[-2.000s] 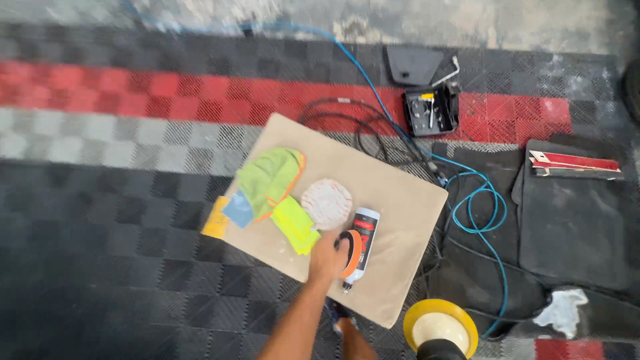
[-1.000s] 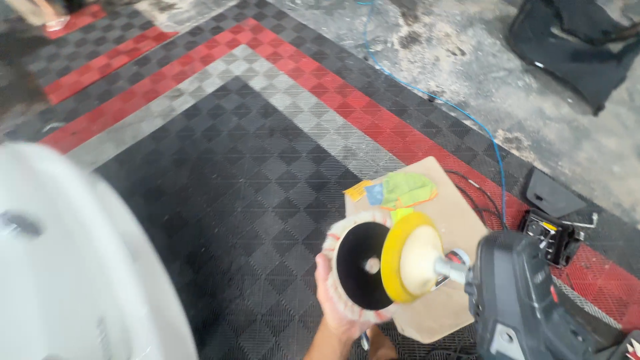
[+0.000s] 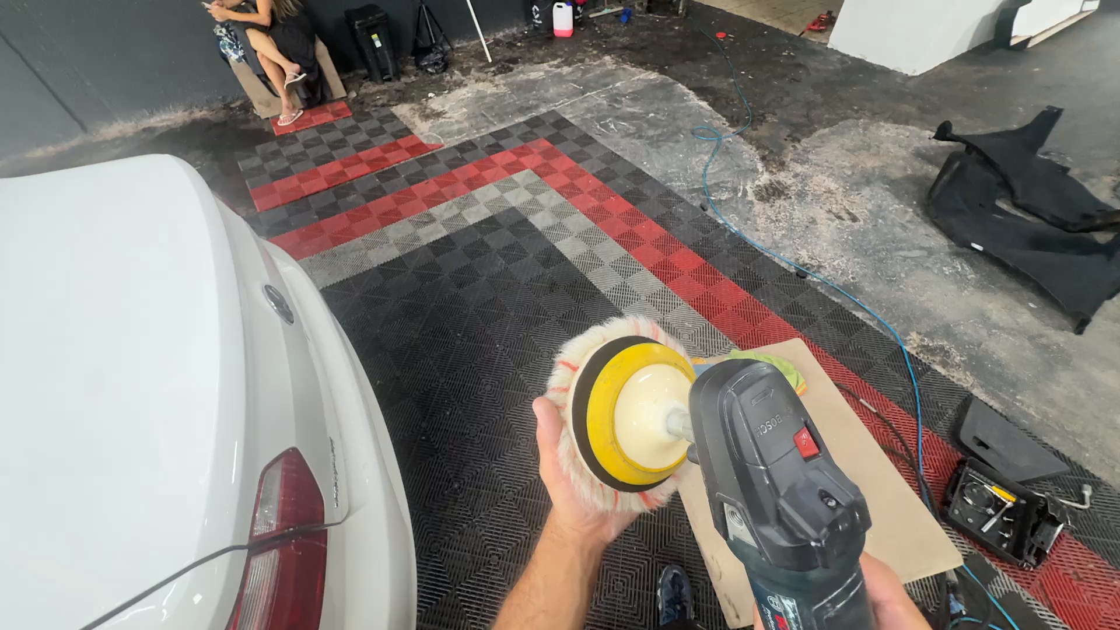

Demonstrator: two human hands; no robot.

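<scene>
My left hand holds a white wool polishing pad from behind and below, fingers mostly hidden by it. The pad lies against the yellow backing plate of a Bosch rotary polisher. At the lower right my right hand grips the polisher's body, largely hidden behind it. Left of both hands stands a white car with a red tail light. Behind the polisher is a beige board with a green cloth on it, partly covered.
A blue hose crosses the floor at right. An open black tool case lies beside the board. Black trim panels rest on the concrete at the right. A person sits by the far wall near a black bin.
The wool pad, held apart from the backing plate a second ago, now lies against it. Two seconds ago my hand was reaching down to the board, where the pad lay.
</scene>
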